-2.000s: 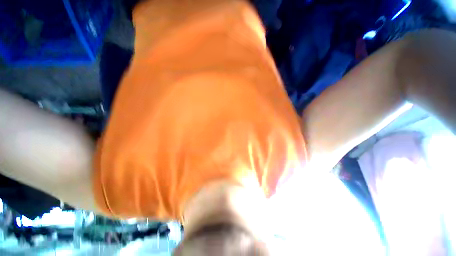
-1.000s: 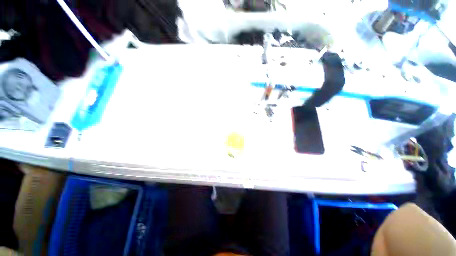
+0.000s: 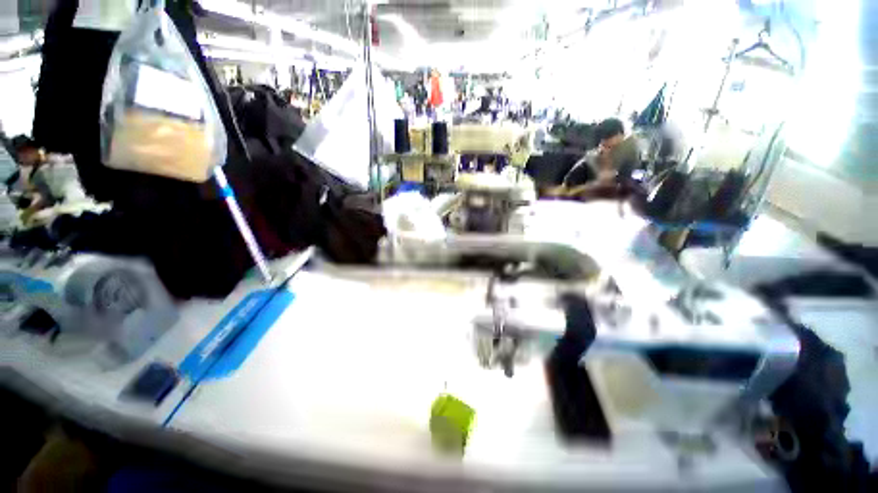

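Observation:
No hand of mine shows for certain; a blurred brownish shape is cut off at the bottom left corner. The white sewing machine (image 3: 664,323) stands on the white sewing table (image 3: 327,376), with its needle area (image 3: 499,337) at the left end of the head. A black strip (image 3: 578,327) hangs over the machine. Below it lies the dark smartphone (image 3: 578,404) on the machine bed. A lime-green packet (image 3: 451,422) lies left of the phone, near the front edge. The picture is blurred.
A clear bag with tan contents (image 3: 162,144) hangs at the upper left, beside heaped dark cloth (image 3: 289,202). A blue label (image 3: 236,335) and a small dark square (image 3: 152,382) are at the table's left. Dark cloth (image 3: 818,414) lies at the right. A person (image 3: 606,164) sits behind.
The view has risen from the wearer's body to the table, then to the workshop beyond. The knees, floor crates and bare limb at the lower right have left the picture.

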